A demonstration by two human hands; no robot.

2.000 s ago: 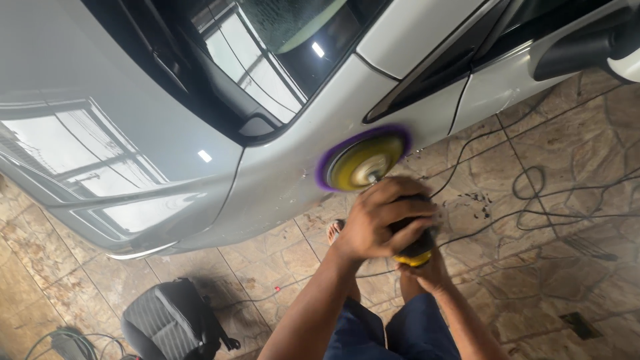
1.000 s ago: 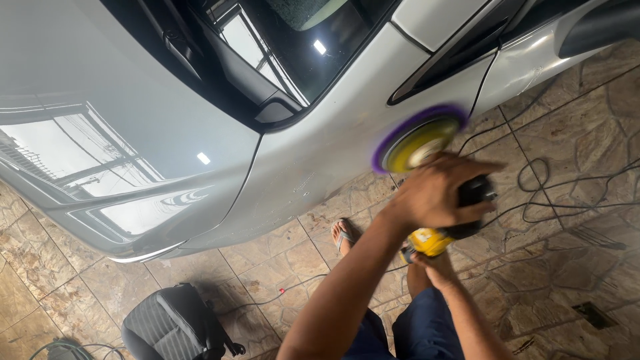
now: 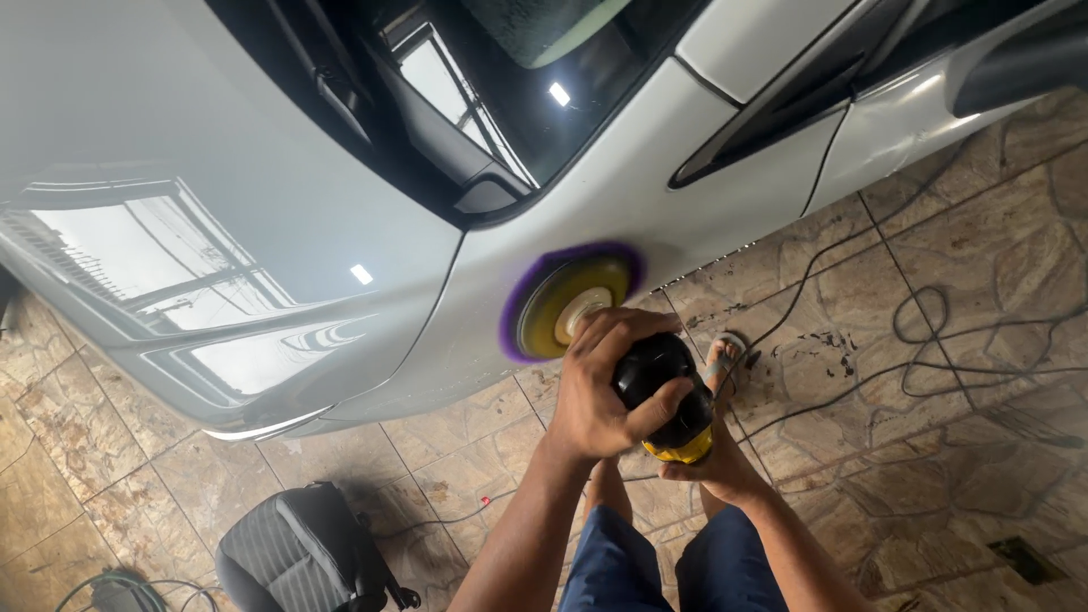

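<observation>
A black and yellow rotary polisher is held in both my hands. Its round purple-edged pad, blurred as if spinning, lies against the silver car's front fender, just below the windshield corner. My left hand wraps the black head of the tool, right behind the pad. At the yellow rear part, my right hand grips from below; most of its fingers are hidden by the tool.
A car seat part in grey striped fabric lies on the stone-patterned tile floor. Black cables loop over the tiles at right. A side mirror juts out at upper right. A greenish hose lies lower left.
Between the two earlier frames the polisher moved right along the fender toward the door; now it is back left, nearer the hood seam. Both hands stay on it.
</observation>
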